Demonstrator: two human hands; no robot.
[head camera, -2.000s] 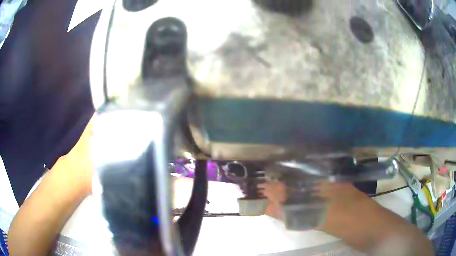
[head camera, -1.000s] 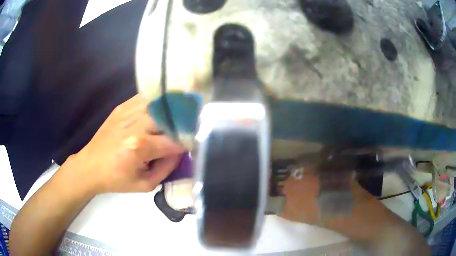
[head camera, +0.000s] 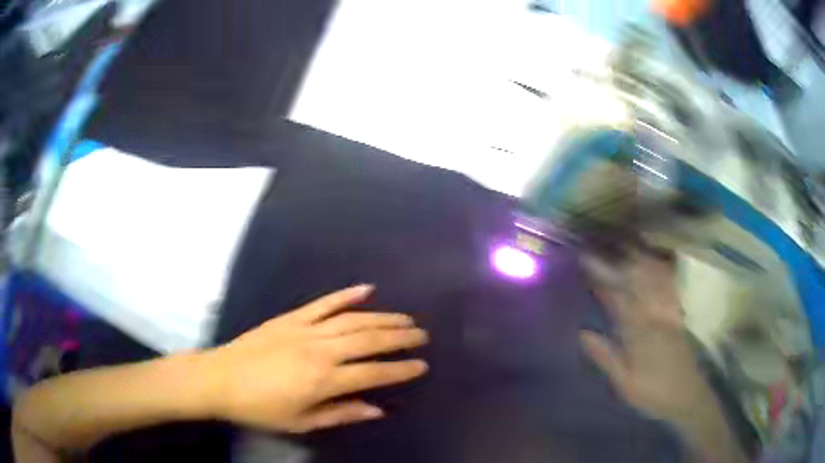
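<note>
A large dark garment panel (head camera: 362, 208) lies spread across the machine table and under the sewing head. My left hand (head camera: 317, 362) lies flat on the panel, palm down, with its fingers apart. My right hand (head camera: 647, 335) is blurred and rests on the panel at the right, below the machine head, with thumb and fingers apart. The sewing machine head (head camera: 602, 181) is blurred at the upper right. A bright violet-white lamp glow (head camera: 516, 262) falls on the panel beside it. The needle and presser foot cannot be made out.
White table surface (head camera: 149, 235) shows at the left. A pale sheet or surface (head camera: 407, 81) with short dark lines lies behind the panel. A blue basket (head camera: 32, 316) holding dark pieces is at the left edge. An orange object (head camera: 683, 9) is at the top right.
The view has shifted back from the machine head, which no longer blocks the middle. The dark panel now covers the area in front. My left hand has opened and lies flat on it.
</note>
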